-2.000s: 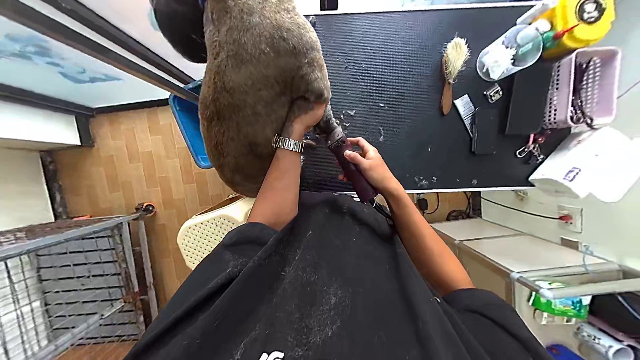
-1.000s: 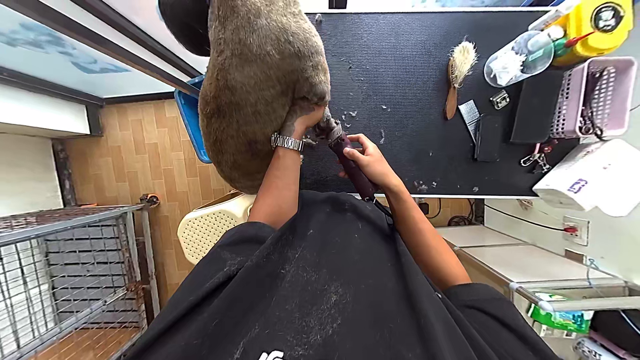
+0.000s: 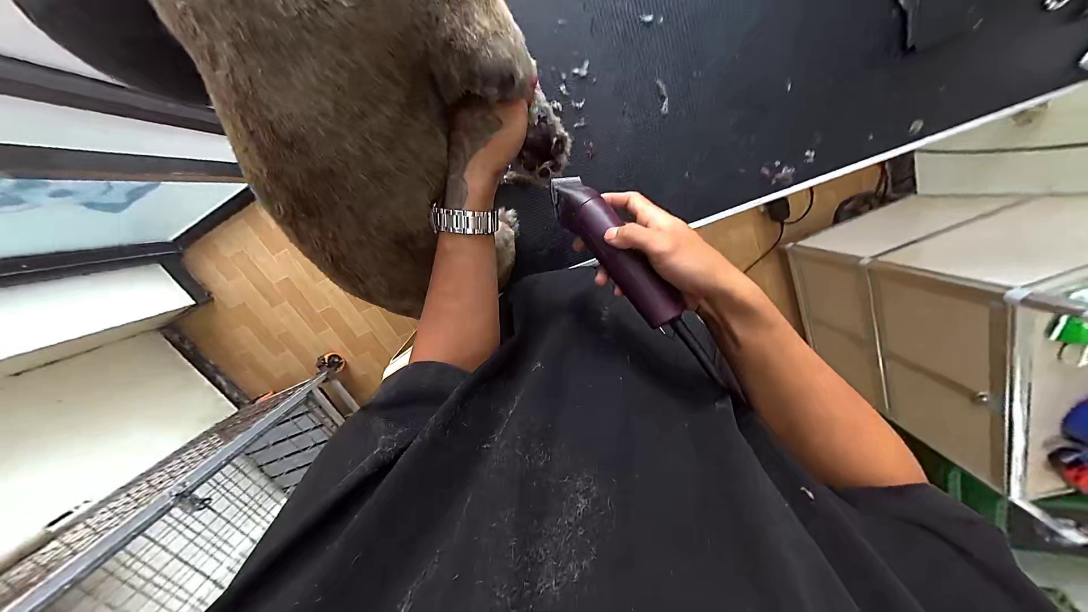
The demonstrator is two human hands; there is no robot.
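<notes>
A grey-brown furry animal [image 3: 340, 127], its head out of view, is at the upper left against the black grooming table [image 3: 680, 119]. My left hand [image 3: 497, 136], with a metal-band watch [image 3: 465, 220] on the wrist, holds one of its legs; the fingers are partly hidden behind the limb. The paw [image 3: 544, 144] shows its dark pads beside that hand. In my right hand [image 3: 659, 242] is a purple electric clipper [image 3: 625, 255], its metal blade [image 3: 565, 183] just below the paw with a small gap between. A black cord leaves the clipper's lower end.
Tufts of cut fur [image 3: 778, 172] lie on the table top. A wire cage [image 3: 212, 510] stands at the lower left on the wood-pattern floor [image 3: 280, 289]. Beige cabinets [image 3: 935, 323] are on the right. The table's pale edge [image 3: 850, 119] runs diagonally between them and the mat.
The clipper blade, earlier at the paw, is now just below it, and the pads are visible. My left hand keeps its hold. The view has shifted and looks closer.
</notes>
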